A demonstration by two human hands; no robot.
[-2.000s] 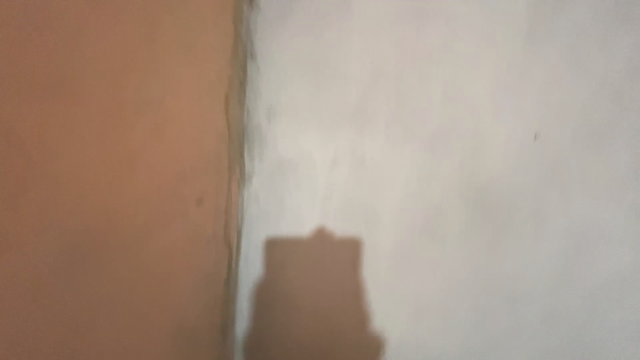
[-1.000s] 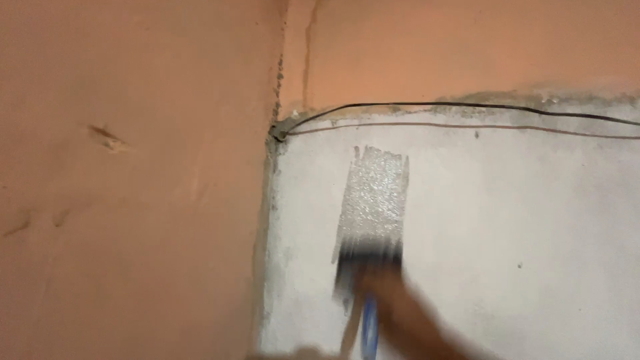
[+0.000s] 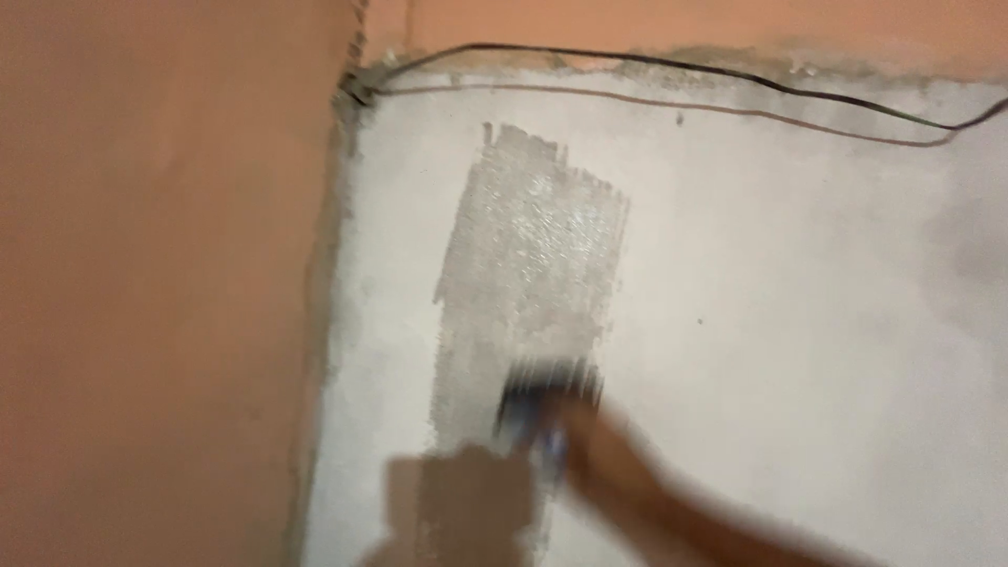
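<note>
My right hand (image 3: 579, 429), blurred by motion, grips a wide paintbrush (image 3: 547, 386) with dark bristles and a partly visible blue handle. The bristles touch the whitish wall (image 3: 772, 331) at the lower end of a wet grey patch (image 3: 528, 252). That patch runs downward from just under the wires, with ragged brush-mark edges and a glossy upper part. My left hand is out of the frame.
An orange-brown wall (image 3: 157, 276) meets the white one at a rough corner on the left. A black wire (image 3: 669, 63) and a thinner brown wire (image 3: 654, 102) sag across the top from that corner. A shadow (image 3: 472, 504) falls at the bottom.
The wet patch has grown wider and longer since one second ago. My right hand with the brush is now lower below the wires. Two seconds ago neither hand nor brush was in view.
</note>
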